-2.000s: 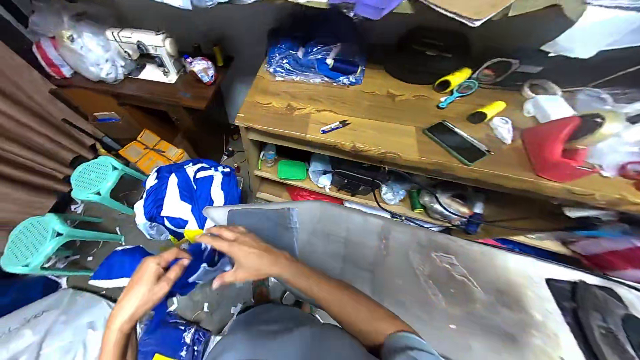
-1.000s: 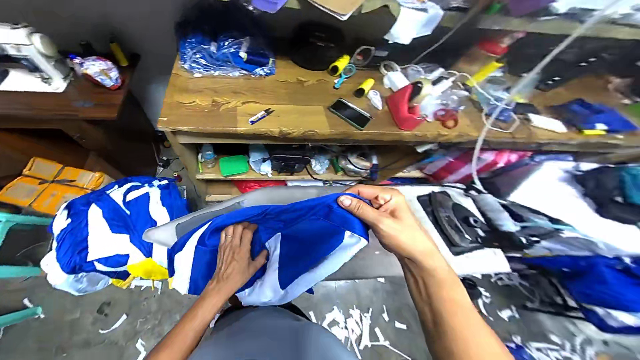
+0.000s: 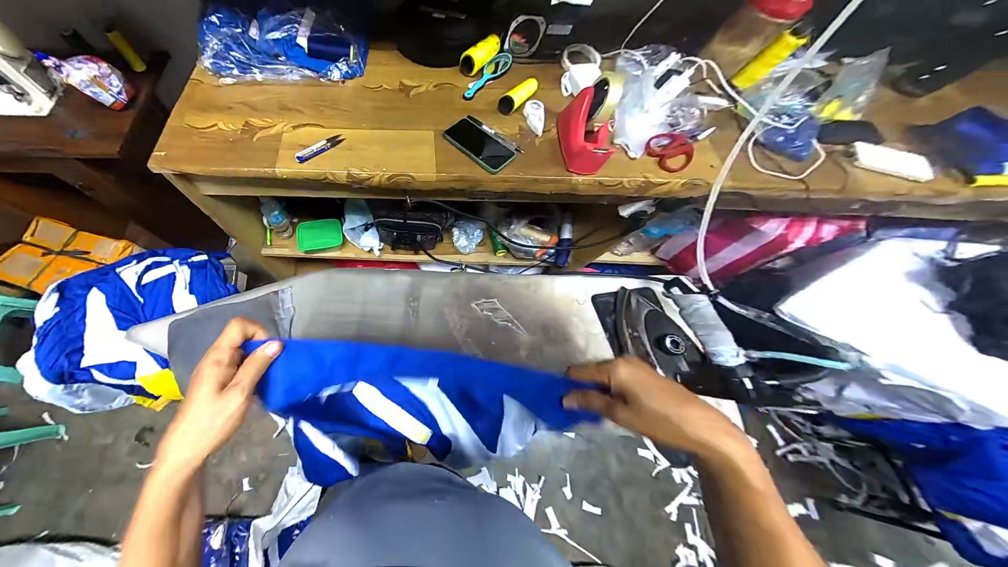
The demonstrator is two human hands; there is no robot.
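A blue and white cloth garment (image 3: 425, 394) is stretched between my two hands along the near edge of the ironing board (image 3: 378, 307). My left hand (image 3: 236, 370) pinches its left upper corner between thumb and fingers. At the right end, my right hand (image 3: 606, 394) grips the cloth's edge, slightly blurred. The lower folds hang in front of my body. An iron (image 3: 661, 331) rests at the right part of the board, beyond my right hand, with a hose and cable running from it.
Behind the board stands a wooden table (image 3: 236, 157) with thread snips (image 3: 319, 148), a phone (image 3: 480, 144), a red tape dispenser (image 3: 583, 134) and red-handled scissors (image 3: 669, 151). A blue and white cloth bundle (image 3: 102, 331) lies left. White scraps (image 3: 528, 496) litter the floor.
Both hands were low at the left two seconds ago. A second ago my left hand lay on the cloth; now it pinches the left corner, and the cloth is stretched lengthwise. The view has shifted right.
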